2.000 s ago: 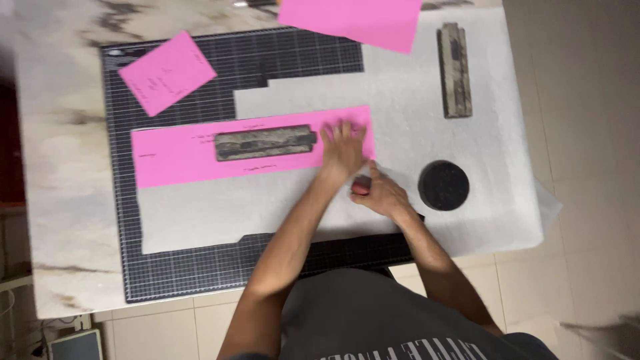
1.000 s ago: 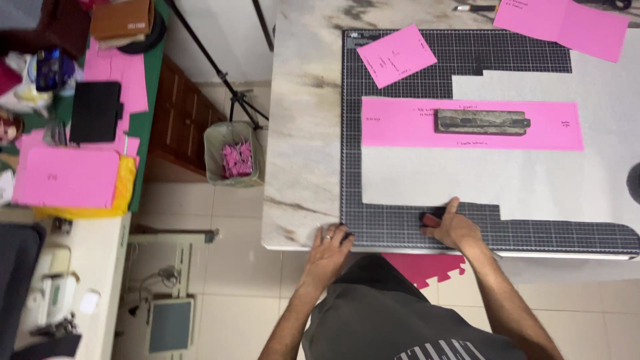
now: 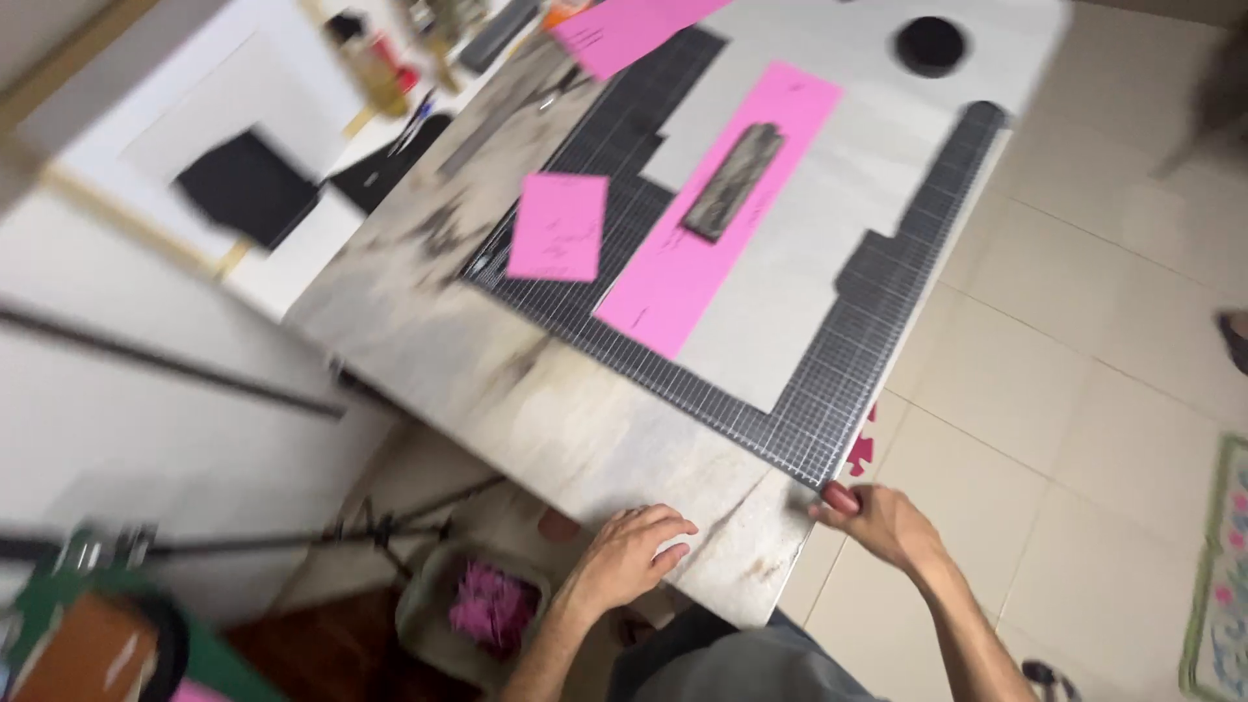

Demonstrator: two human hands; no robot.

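My left hand, its fingers apart and holding nothing, is at the near edge of the marble-patterned table. My right hand grips a small reddish-handled tool, its kind unclear, beside the corner of the black gridded cutting mat. White sheet material lies over the mat. On it rests a long pink paper template with handwriting, held down by a grey oblong weight. A smaller pink paper piece lies on the mat to the left.
A round black weight sits on the white sheet. Another pink sheet is at the top. Below the table's edge stands a bin with pink scraps, near thin black stand legs. Jars and bottles stand on a white surface at upper left.
The view has turned strongly. My left hand was on the pink template two seconds ago and is now at the table's edge. The right hand has moved to the mat's near corner, still with the tool.
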